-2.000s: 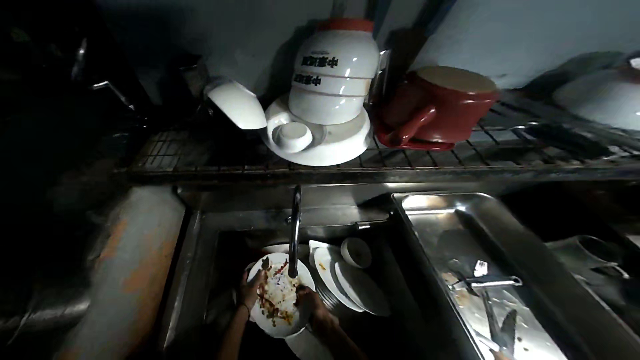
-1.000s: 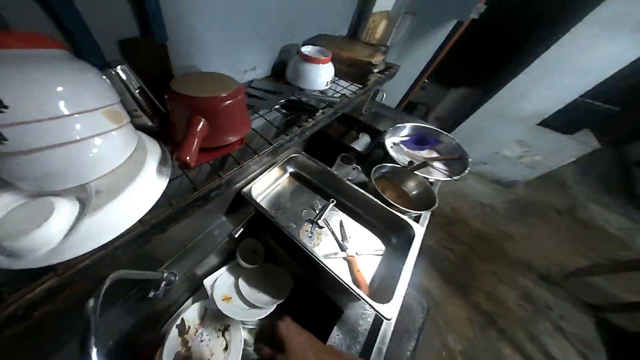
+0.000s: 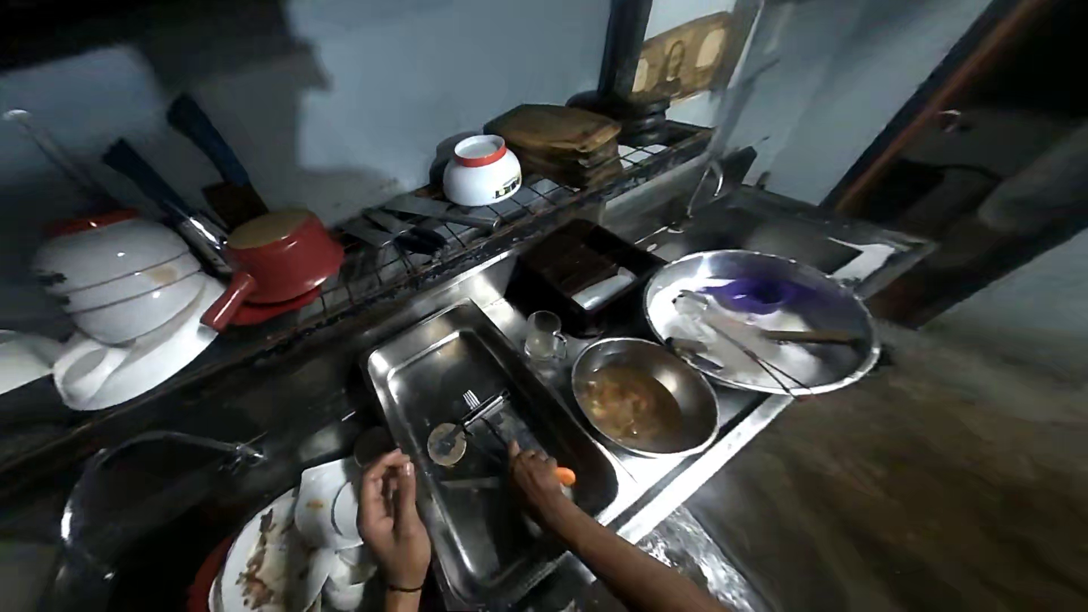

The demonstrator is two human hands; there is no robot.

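My right hand (image 3: pixel 537 478) reaches into a rectangular steel tray (image 3: pixel 463 544) and lies over an orange handle (image 3: pixel 565 477); its grip is partly hidden. Beside its fingers in the tray are a fork (image 3: pixel 473 399), other metal utensils and a round strainer-like piece (image 3: pixel 446 444). My left hand (image 3: pixel 393 510) is raised over the tray's left edge, palm up with fingers bent, holding nothing. To its left in the sink are a food-soiled plate (image 3: pixel 259 557), smaller white dishes (image 3: pixel 321 501) and a curved faucet (image 3: pixel 161 435).
A steel bowl of brownish liquid (image 3: pixel 637 404), a glass mug (image 3: pixel 544 338) and a wide metal basin (image 3: pixel 765 314) with utensils stand right of the tray. The wire rack above holds a red pot (image 3: pixel 285 255), stacked white bowls (image 3: pixel 127 276) and a red-rimmed bowl (image 3: pixel 482 174).
The view has swung right. My hands held the soiled plate in the sink two seconds ago; now the plate is let go and my right hand is in the steel tray at the orange handle.
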